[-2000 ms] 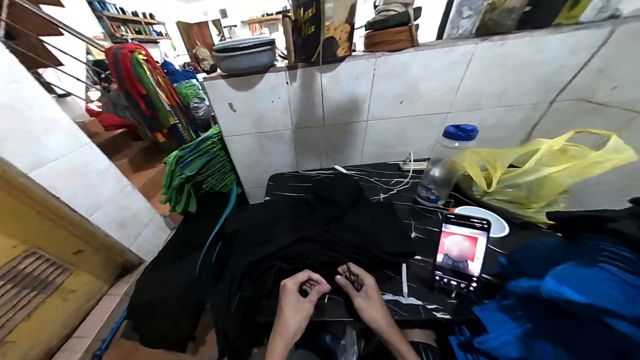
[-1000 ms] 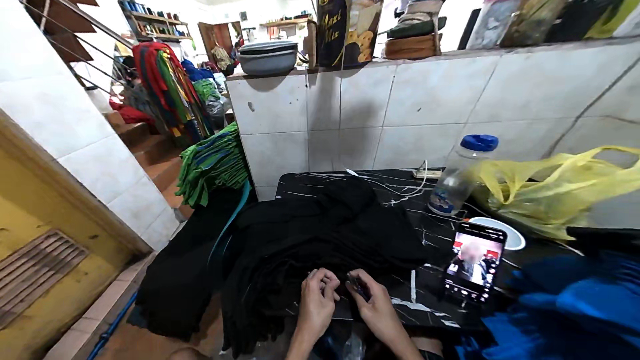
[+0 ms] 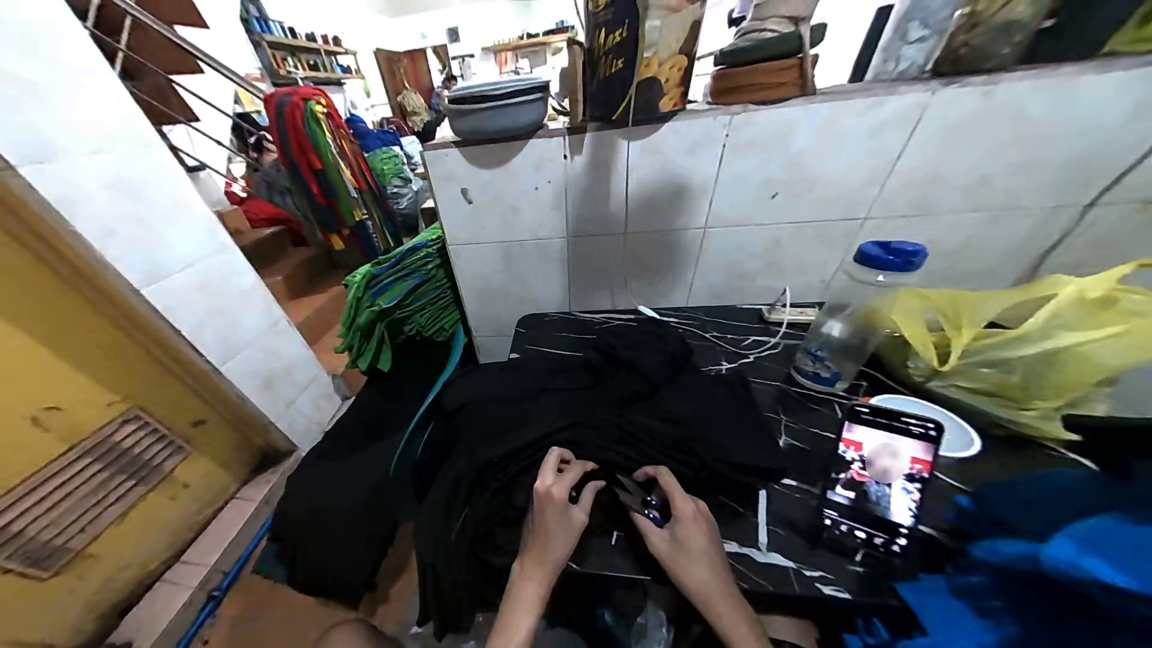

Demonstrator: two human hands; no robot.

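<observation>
Black fabric (image 3: 576, 396) lies heaped on a black marble-patterned table (image 3: 810, 576) and hangs over its front edge. My left hand (image 3: 562, 495) pinches a bit of this fabric between thumb and fingers. Just to its right, my right hand (image 3: 670, 513) holds small thread snips (image 3: 641, 499), their blades pointing up and left toward the left fingertips. Whether the blades touch a thread is too small to tell. Part of the snips is hidden by the fingers.
Right of my hands stand a lit phone (image 3: 882, 477), a white lid or plate (image 3: 936, 423), a plastic bottle (image 3: 841, 315), a yellow bag (image 3: 1017, 351) and blue fabric (image 3: 1062, 558). A white cable (image 3: 738, 346) crosses the back. Green fabric pieces (image 3: 405, 297) are stacked left, beside the tiled wall (image 3: 513, 270).
The snips in my right hand now show plainly, blades turned toward my left hand. Both hands stay close together at the fabric's front part. The phone's picture has changed.
</observation>
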